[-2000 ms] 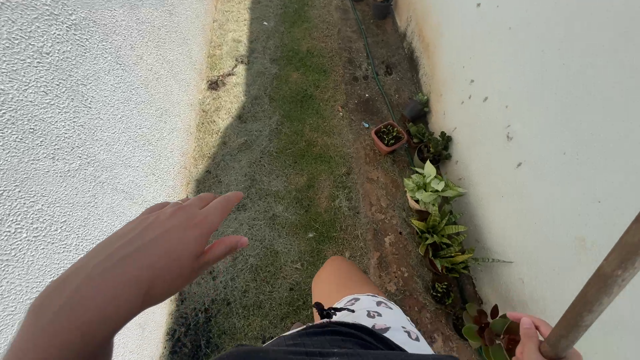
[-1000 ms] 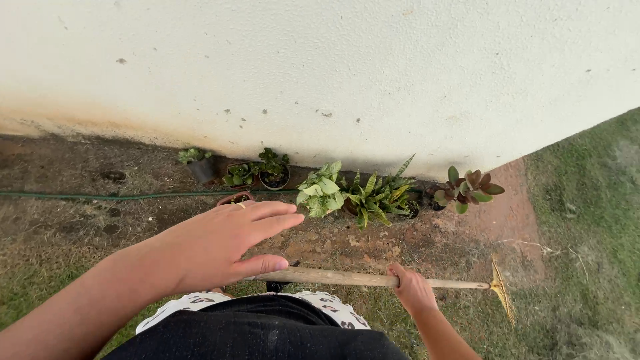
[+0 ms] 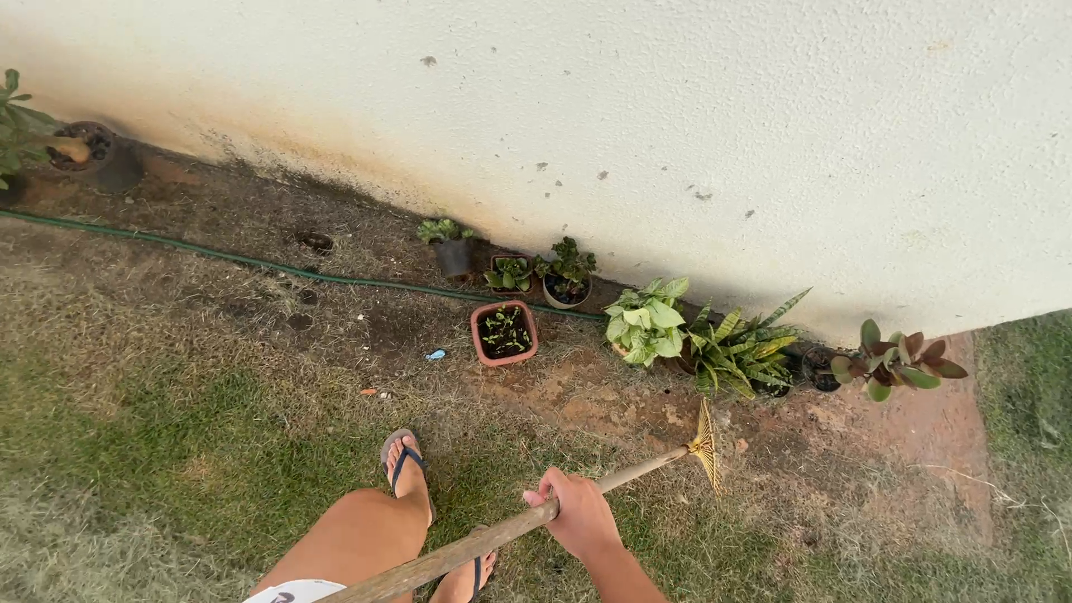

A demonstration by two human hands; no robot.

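My right hand (image 3: 578, 509) is closed around the wooden handle of a rake (image 3: 494, 536), a little above my sandalled feet. The handle runs from the bottom edge up to the right. It ends in a yellow fan-shaped rake head (image 3: 708, 445), which rests on the ground where soil and dry grass meet, just below a potted snake plant (image 3: 741, 347). My left hand is out of view.
Along the white wall (image 3: 636, 126) stand several potted plants, including a square terracotta-coloured pot (image 3: 505, 333) and a reddish-leaved plant (image 3: 904, 362). A green hose (image 3: 276, 266) lies on the soil. A dark pot (image 3: 100, 157) is at far left.
My left hand, earlier raised with nothing in it, has left the view. The rake head now lies nearer the potted plants. The view has turned from along the grass strip to face the wall.
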